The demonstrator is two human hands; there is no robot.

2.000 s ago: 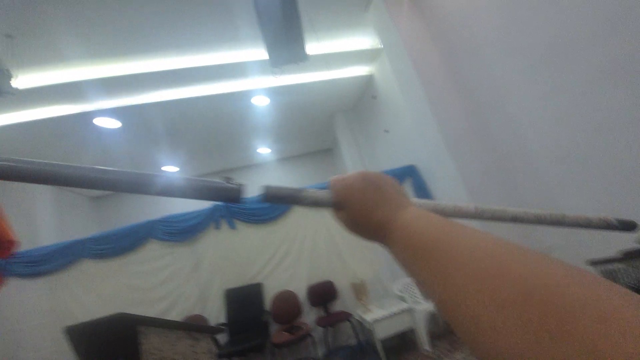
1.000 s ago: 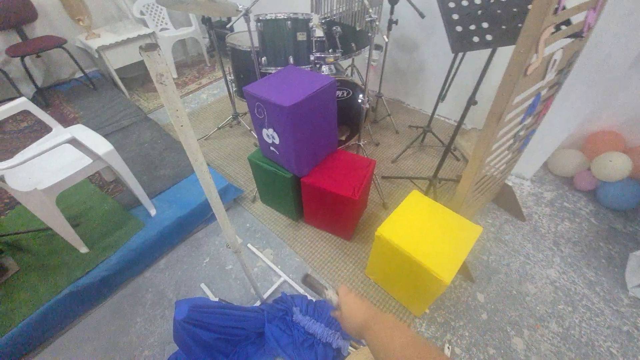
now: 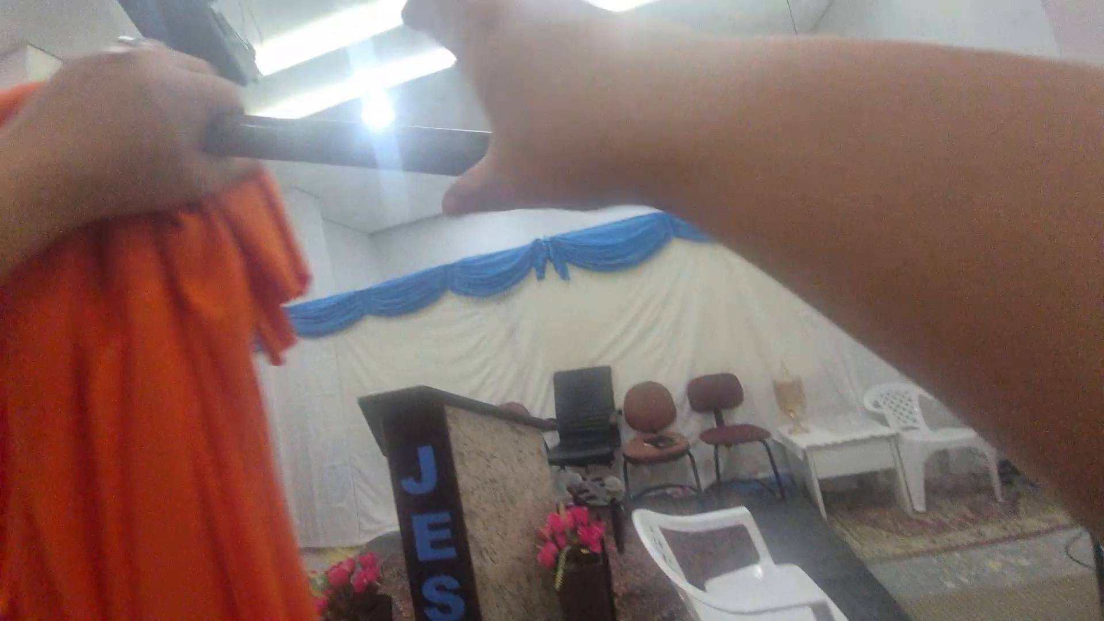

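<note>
My left hand [image 3: 147,129] is closed around a dark pole [image 3: 354,145] at the upper left, where the gathered top of an orange cloth [image 3: 147,414] hangs just under it. Raised across the upper right, my right arm ends in my right hand [image 3: 535,112], which is at the same pole, thumb below it. The pole passes behind this hand, and its far end is hidden. The fingers are blurred and partly cut off by the top edge, so whether they close on the pole is unclear.
A lectern [image 3: 500,483] with blue letters stands ahead, near pink flowers [image 3: 569,535] and a white plastic chair [image 3: 742,569]. Behind are office chairs [image 3: 651,423], a small white table [image 3: 849,453] and a pale curtain [image 3: 483,345] with a blue swag [image 3: 500,272].
The view has swung up from the floor with its coloured cubes and blue cloth. My right hand, low by the blue cloth one second ago, is now raised at the dark pole. My left hand has come into view.
</note>
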